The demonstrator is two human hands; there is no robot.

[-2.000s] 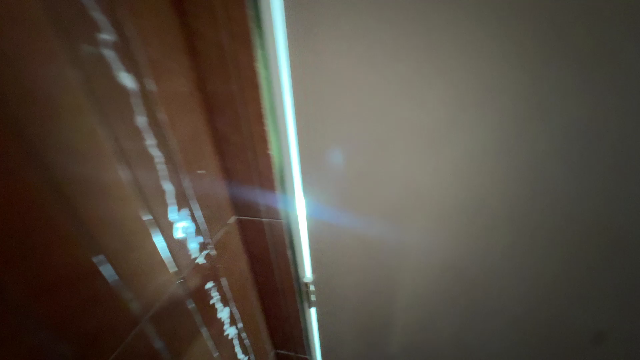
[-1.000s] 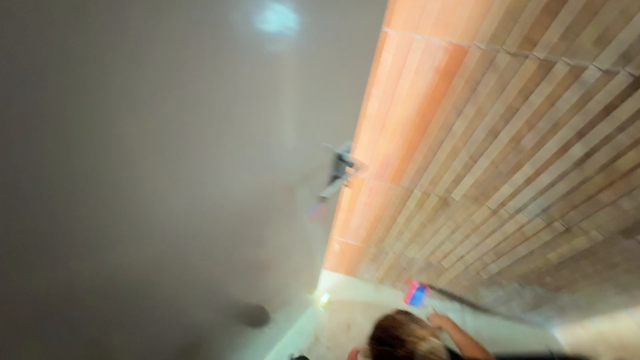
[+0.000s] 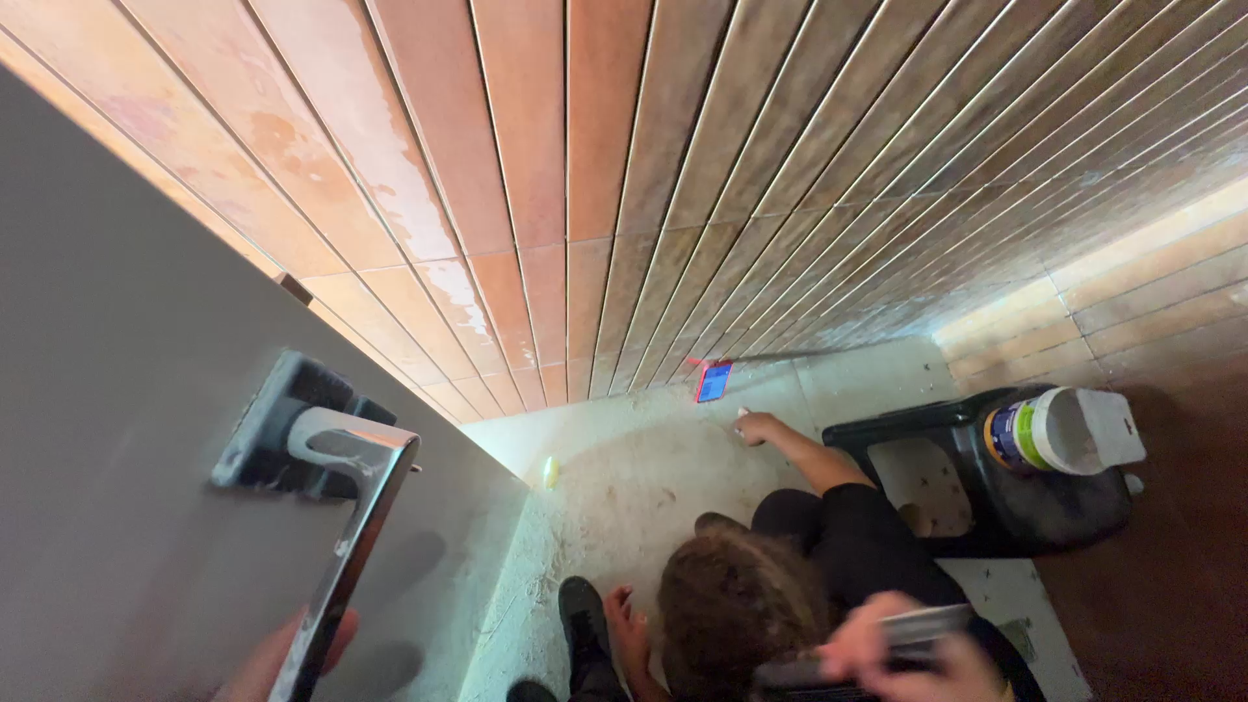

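Note:
At the lower left a chrome bar handle with a dark, dusty rectangular base stands out from the smooth grey panel. My left hand, blurred and partly hidden, is at the bar's lower end; its fingers show behind the bar, and its grip is unclear. My right hand, at the lower right, is closed around a blurred tool with a greyish metal part. Something dark lies just left of this hand. Below it, a person in dark clothes is low on the floor, one arm stretched toward the tiled wall.
Long brown and orange tiles cover the wall, some with wet-looking patches. A red-edged phone stands at its foot. On the right, a labelled white tub rests on a large black container. A small yellow-green item is near the panel.
The view has swung strongly, from blurred panel and wall to the floor. Both my hands and the black container are now in view; the crouching person was partly visible a second ago.

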